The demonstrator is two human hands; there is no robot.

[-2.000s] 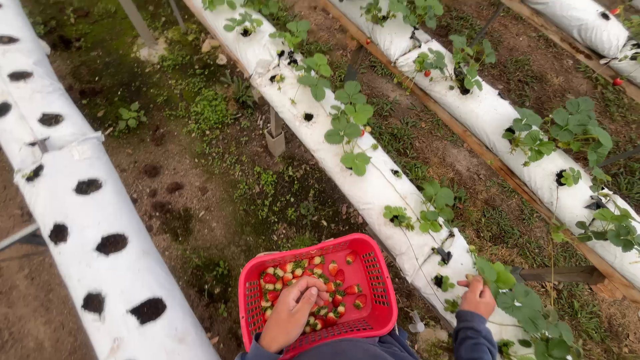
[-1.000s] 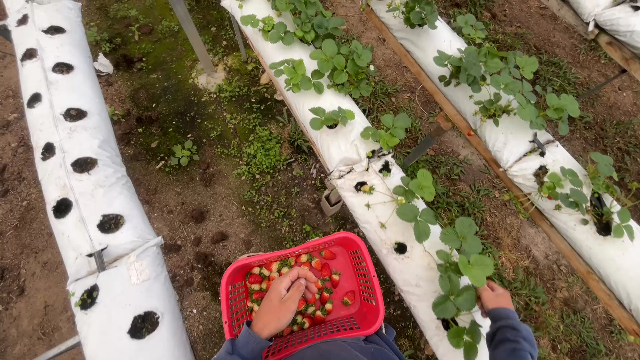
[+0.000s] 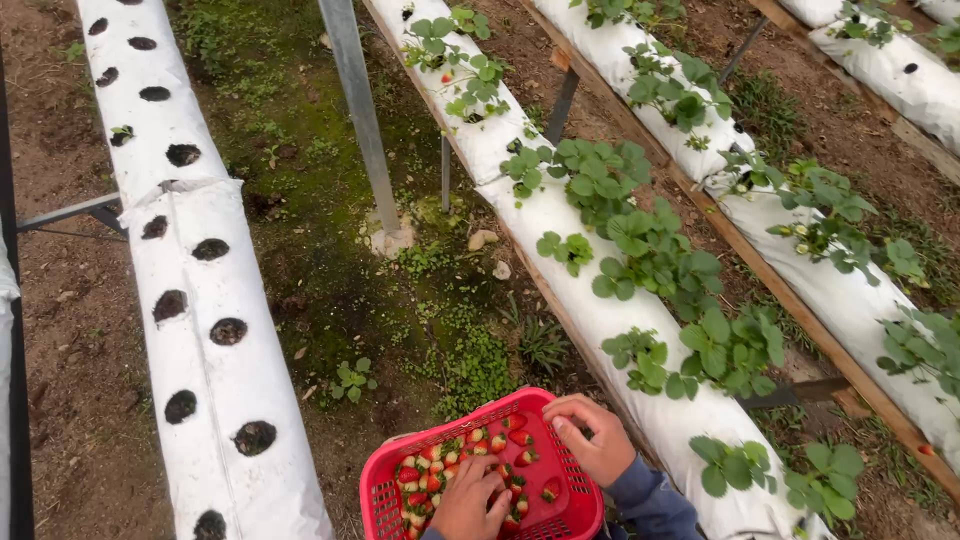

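Note:
A red plastic basket (image 3: 553, 528) with slotted walls sits low in the middle of the head view, part filled with red and pale strawberries (image 3: 409, 474). My left hand (image 3: 471, 501) rests over the berries inside it, fingers bent and partly hidden; whether it grips one cannot be told. My right hand (image 3: 592, 439) is at the basket's right rim, thumb and fingers curled toward each other over the basket's corner, and no berry shows between them. Right of the basket, strawberry plants (image 3: 667, 255) grow out of a long white grow bag (image 3: 525, 206).
To the left runs another white grow bag (image 3: 202, 300) with many dark planting holes. A metal post (image 3: 360, 112) stands on a concrete footing between the rows. Farther right, a wooden rail (image 3: 795, 300) edges another planted bag. Weeds and soil cover the ground.
My right hand has moved from the plants on the right-hand grow bag to the basket's right rim. My left hand stays over the berries. The view has shifted along the rows.

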